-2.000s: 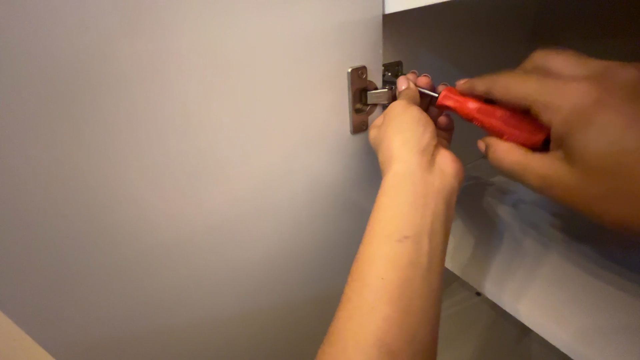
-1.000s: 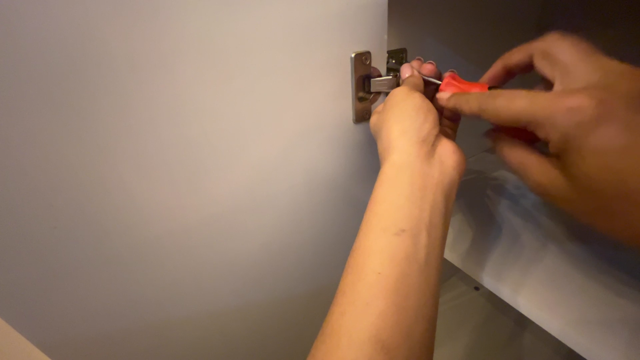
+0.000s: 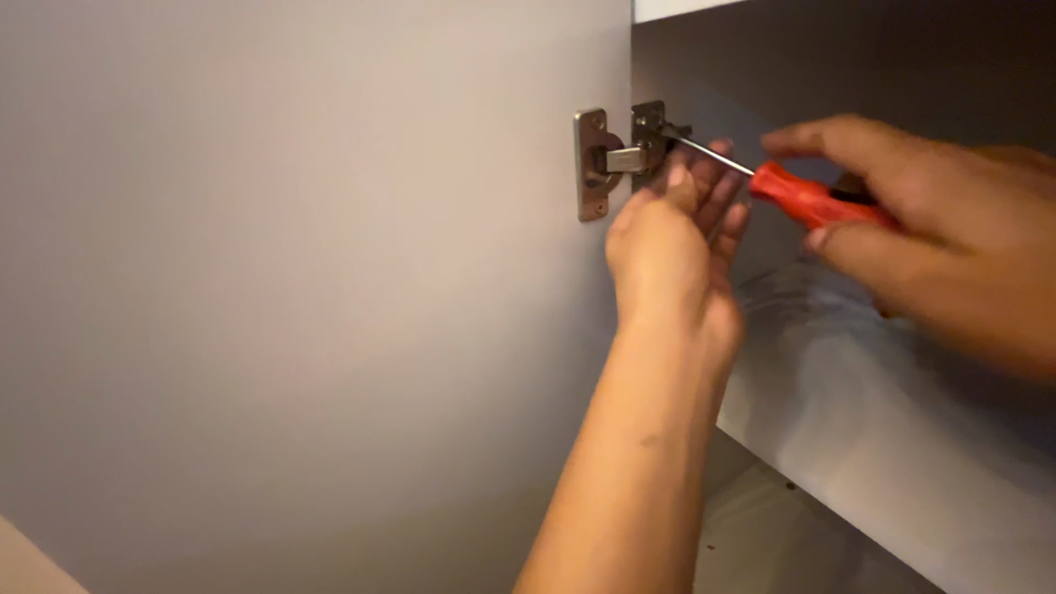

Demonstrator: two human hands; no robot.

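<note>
A metal concealed cabinet hinge (image 3: 591,165) is fixed to the grey cabinet door, its arm reaching to a mounting plate (image 3: 648,124) on the inner side wall. A screwdriver with a red handle (image 3: 804,196) slants from the right, its tip at the mounting plate. My right hand (image 3: 932,214) is around the rear of the handle, thumb below and index finger raised off it; the hand is slightly blurred. Just below the hinge arm is my left hand (image 3: 676,239), fingers bent near the shaft. Whether it holds anything between its fingertips is not clear.
The wide door (image 3: 330,289) fills the left side. A white cabinet edge (image 3: 681,8) runs above the hinge, and the light cabinet bottom panel (image 3: 825,429) lies at the lower right. Below its edge the floor (image 3: 759,536) shows, with small dark specks.
My left fingers have moved down off the mounting plate and the screwdriver's tip, both now more exposed. My right hand has shifted back along the handle, showing more of the red.
</note>
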